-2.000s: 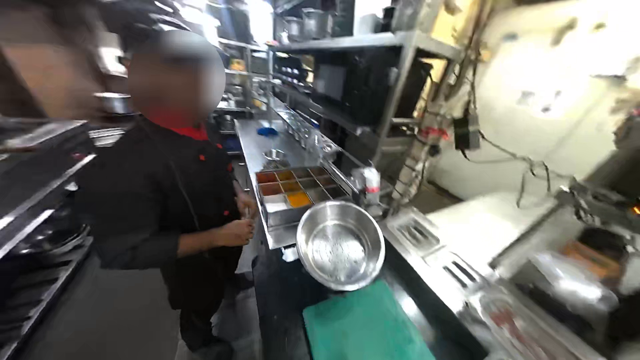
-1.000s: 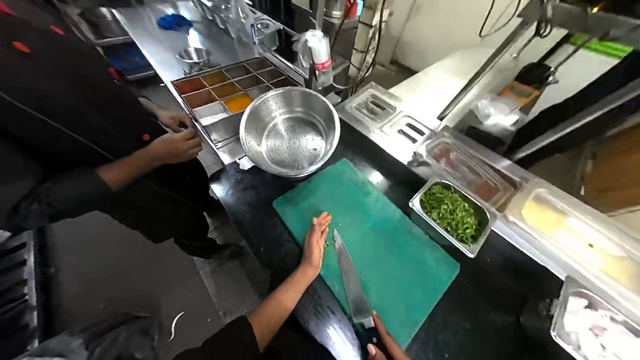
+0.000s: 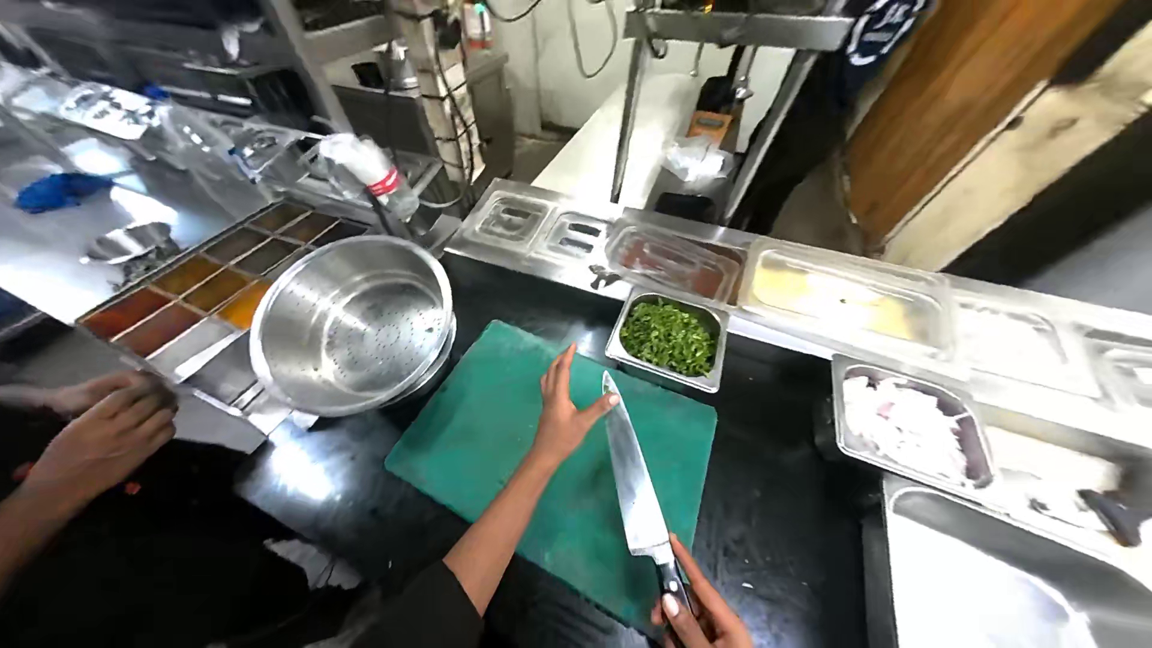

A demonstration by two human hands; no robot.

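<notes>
A chef's knife [image 3: 634,481] with a black handle is gripped in my right hand [image 3: 702,603] at the lower edge of a green cutting board [image 3: 477,432]. Its blade points away from me over the board. My left hand [image 3: 567,409] is over the board with fingers spread, its thumb at or very near the blade's tip; whether they touch is unclear. Just beyond the board's far edge is a steel pan of chopped green herbs [image 3: 668,337]. A large steel colander [image 3: 355,324] sits left of the board, apparently inside another vessel.
A divided spice tray [image 3: 180,346] and a co-worker's hands [image 3: 108,432] are at left. Behind the counter runs a row of lidded steel pans [image 3: 837,297]. A pan of chopped onions [image 3: 909,427] stands at right. A plastic bottle [image 3: 369,171] is beyond the colander.
My left hand's thumb is now at the knife tip, where one second ago the fingers were closer together beside it. The view has swung right since the earliest frame.
</notes>
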